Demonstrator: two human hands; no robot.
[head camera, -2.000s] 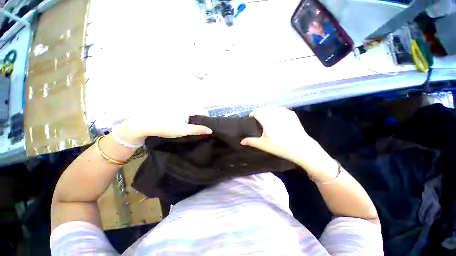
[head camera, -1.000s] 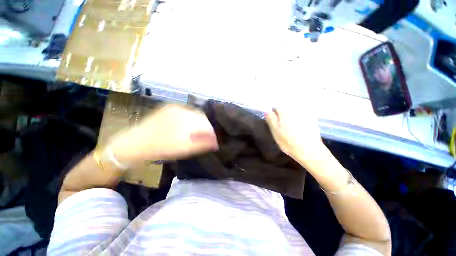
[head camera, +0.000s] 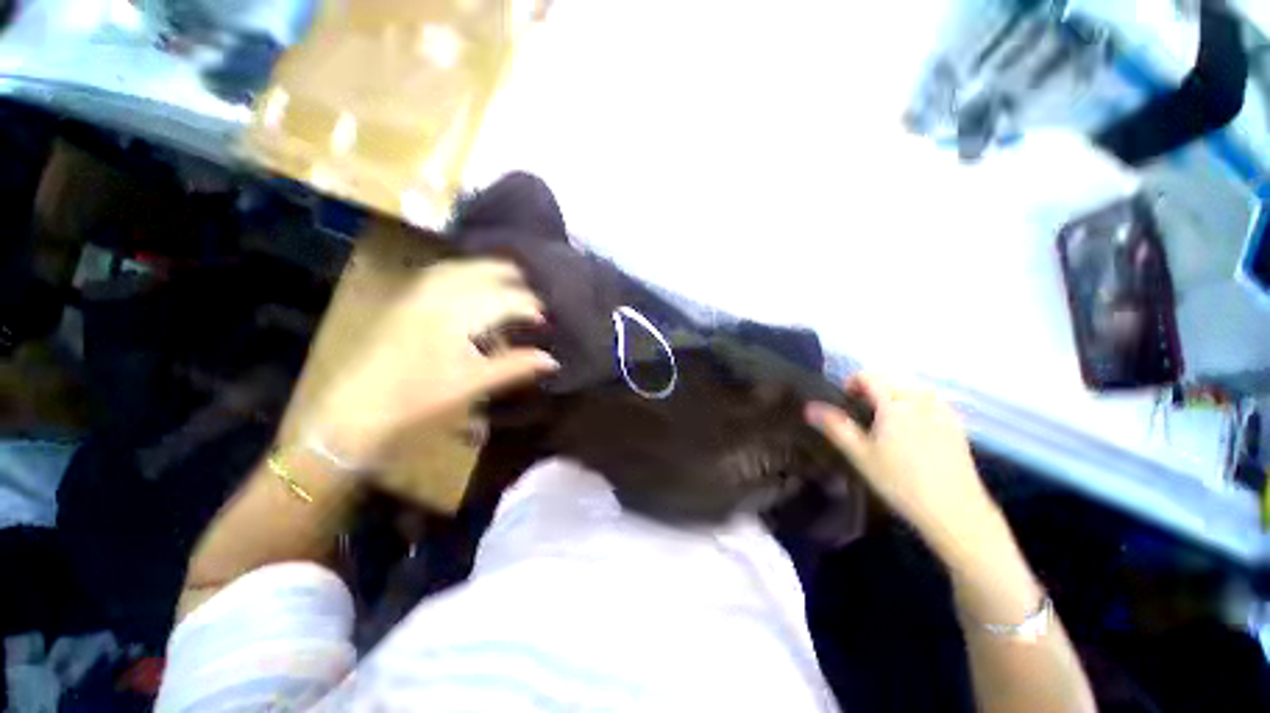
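A dark brown and black garment (head camera: 599, 432) lies bunched across the wearer's lap and against the front table edge. A thin white loop (head camera: 674, 365) shows on its dark cloth. My left hand (head camera: 418, 369) is at the garment's left part, fingers bent and thumb apart from them; it is blurred, and its grip on the cloth cannot be made out. My right hand (head camera: 912, 453) pinches the garment's right end between thumb and fingers, just below the table edge.
The white table (head camera: 752, 181) spans the front. Blurred sewing machine parts (head camera: 996, 84) stand at the upper right. A phone in a dark red case (head camera: 1121, 295) lies at right. Taped cardboard (head camera: 383, 105) lies at left, with more cardboard (head camera: 435, 467) below the edge.
The view has turned, so the table appears shifted right. The garment has been turned and bunched, and the white loop now shows. My right hand has moved to the garment's right end.
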